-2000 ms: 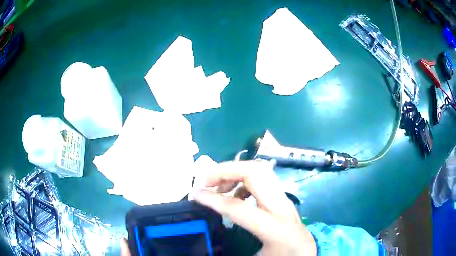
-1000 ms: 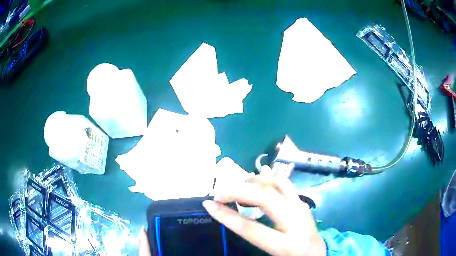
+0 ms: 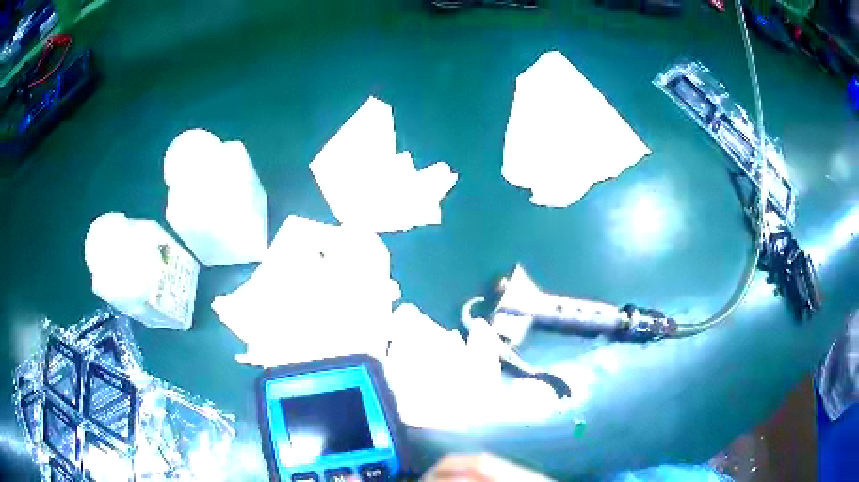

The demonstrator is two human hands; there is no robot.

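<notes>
The battery tester (image 3: 330,421) is at the bottom edge, face up. Its blue face, dark screen and top row of keys show; its lower part is cut off. Only a blurred, pale piece of my right hand (image 3: 482,469) shows at the bottom edge, right of the tester; its fingers and any hold are hidden. My left hand is out of the picture. The silver air blow gun (image 3: 575,313) lies on the green bench, right of centre. Lens packing film with black-framed squares (image 3: 89,395) lies at lower left.
Two white bottles (image 3: 217,202) stand at left. Several flat white pieces (image 3: 570,132) lie mid-bench. A pale hose (image 3: 744,282) curves up from the gun past a lens strip (image 3: 730,132) and dark small parts (image 3: 794,273). Another dark device (image 3: 47,99) is at upper left.
My right hand has moved down from the tester's top edge to the picture's bottom. My left fingertip has left view. The tester's blue face and keys now show; the TOPDON lettering no longer shows.
</notes>
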